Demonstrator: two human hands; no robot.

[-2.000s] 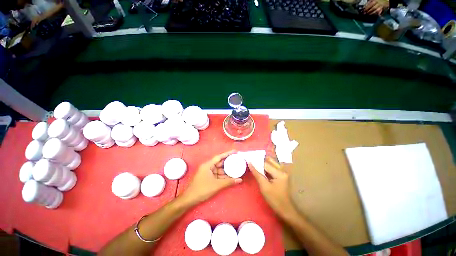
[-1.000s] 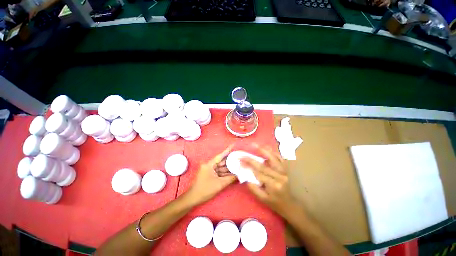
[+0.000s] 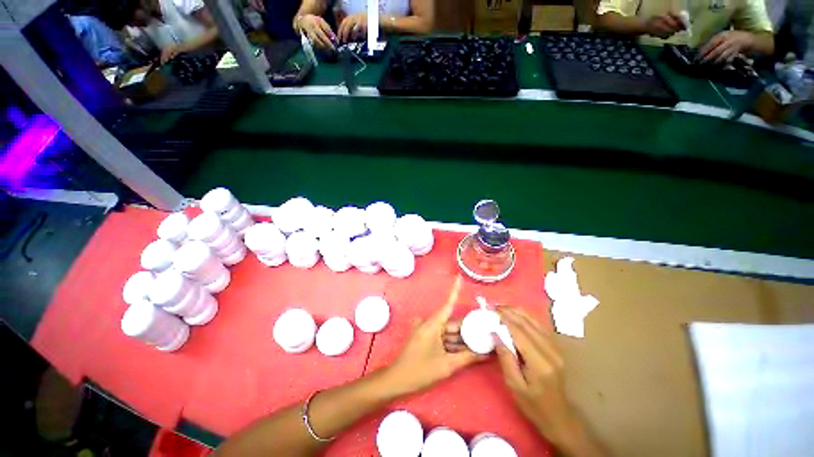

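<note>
My left hand (image 3: 435, 350) holds a white round part (image 3: 480, 331) with its flat face up, over the red mat (image 3: 241, 384). My right hand (image 3: 535, 361) holds a white wiping cloth (image 3: 506, 338) against the part's right side. A scrap of cloth shows above the part. The clear bottle (image 3: 486, 259) with its metal lid flipped open stands at the back of the mat. Stacked white parts (image 3: 183, 294) lean at the left, with a cluster (image 3: 344, 236) along the back edge. Three groups of loose parts (image 3: 335, 336) sit mid-mat, and a row (image 3: 445, 444) is cut off at the bottom.
A crumpled white wipe (image 3: 568, 299) lies on the cardboard (image 3: 625, 357) right of the mat. A white foam sheet (image 3: 759, 384) is partly cut off at right. Beyond the metal edging, black trays (image 3: 449, 67) stand on the green bench, with people's hands and arms opposite.
The view has turned left and up, so the bench things sit further right and lower and more people show. My right hand has shifted from across the part's face to its right side.
</note>
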